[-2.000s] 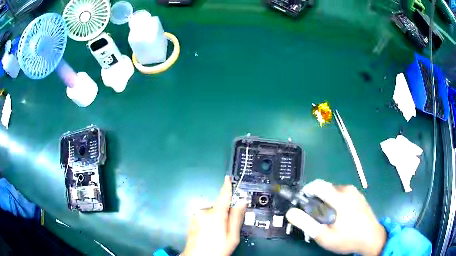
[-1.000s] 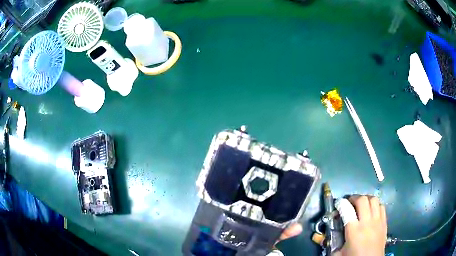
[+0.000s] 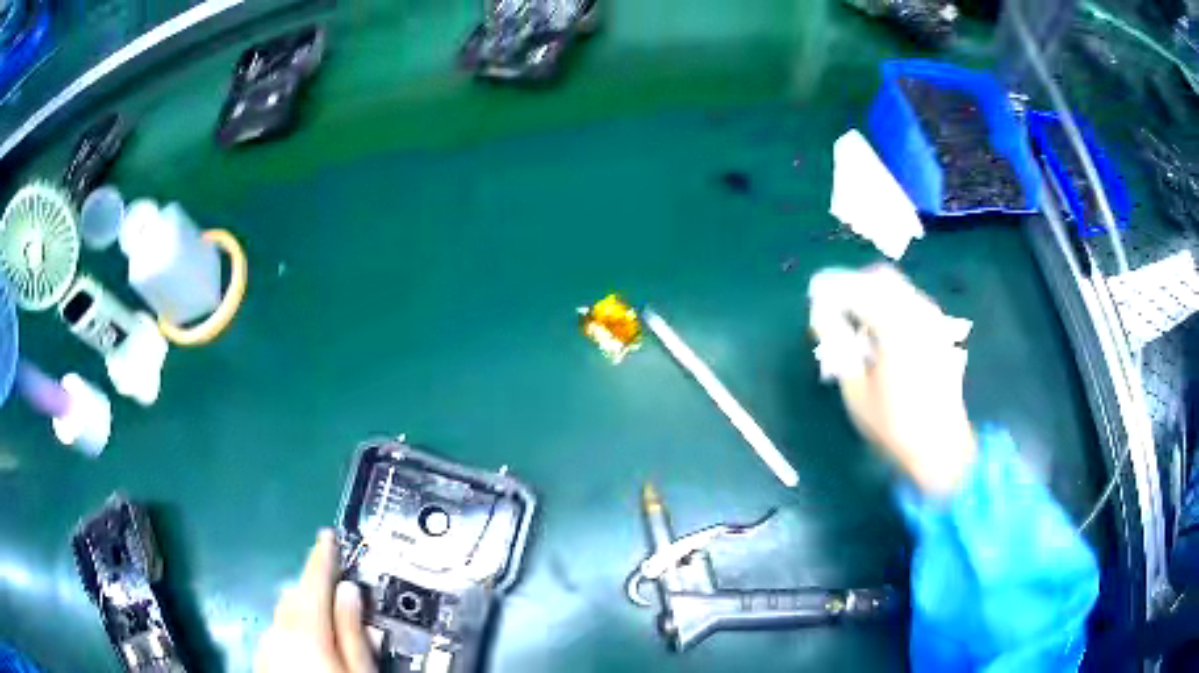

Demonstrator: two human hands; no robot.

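Observation:
The opened camera housing lies inside-up at the lower left of centre, its black interior and round lens hole showing. My left hand holds its left edge, partly cut off by the bottom of the picture. My right hand is at the right over a white wipe, with white material bunched at its fingertips. The air blow gun lies on the mat between my hands, brass nozzle pointing up. The tweezers lie above it.
An amber tape scrap lies by the tweezers. Another white wipe and a blue screw bin are at the upper right. A spare opened housing is at lower left. Fans, a white bottle and a tape roll are left.
The housing has been turned from camouflage side up to inside up. My right hand has let go of the blow gun and moved up to the wipe. The view has shifted right.

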